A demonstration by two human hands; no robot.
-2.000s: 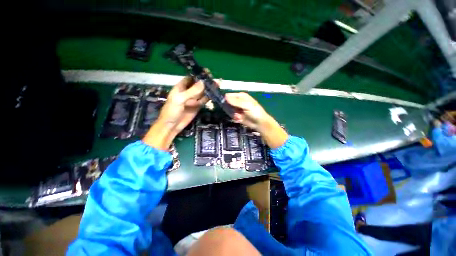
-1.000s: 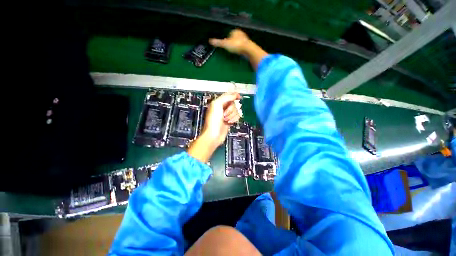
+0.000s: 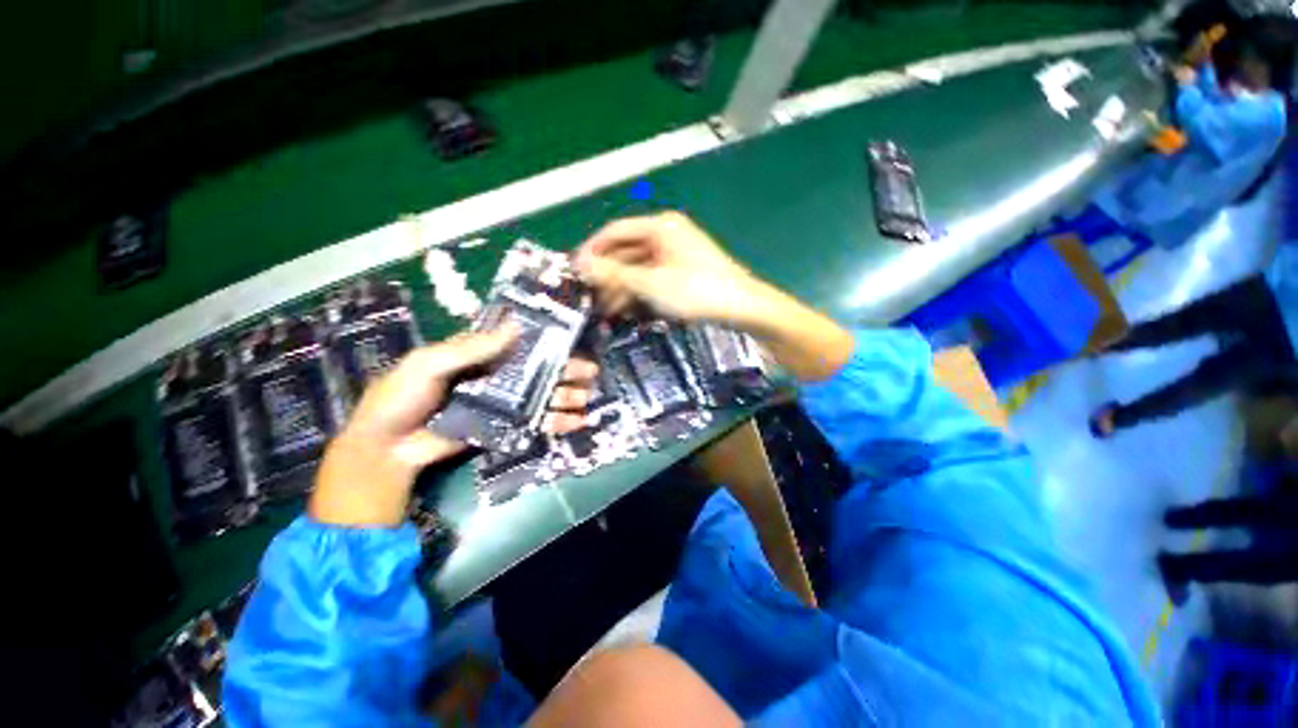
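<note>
My left hand (image 3: 413,401) holds a phone mid-frame assembly (image 3: 524,349) above the bench, tilted, its battery side facing up. My right hand (image 3: 669,273) is at the upper right end of this unit, with thumb and fingers pinched together. Whether something small is between those fingers is hidden. A row of mid-frame assemblies (image 3: 285,413) lies on the green bench to the left. More units (image 3: 648,373) lie under and right of the held one, partly covered by my hands. White scraps (image 3: 451,283) lie near the rail.
The white rail (image 3: 527,177) edges the green conveyor, which carries several units (image 3: 456,128). A single unit (image 3: 895,189) lies farther right on the bench. A blue bin (image 3: 1004,306) and a carton (image 3: 776,498) are below the edge. Another person (image 3: 1210,142) is at the far right.
My right hand has come back from the conveyor to the bench. My left hand now holds a mid-frame assembly. The view has turned to the right.
</note>
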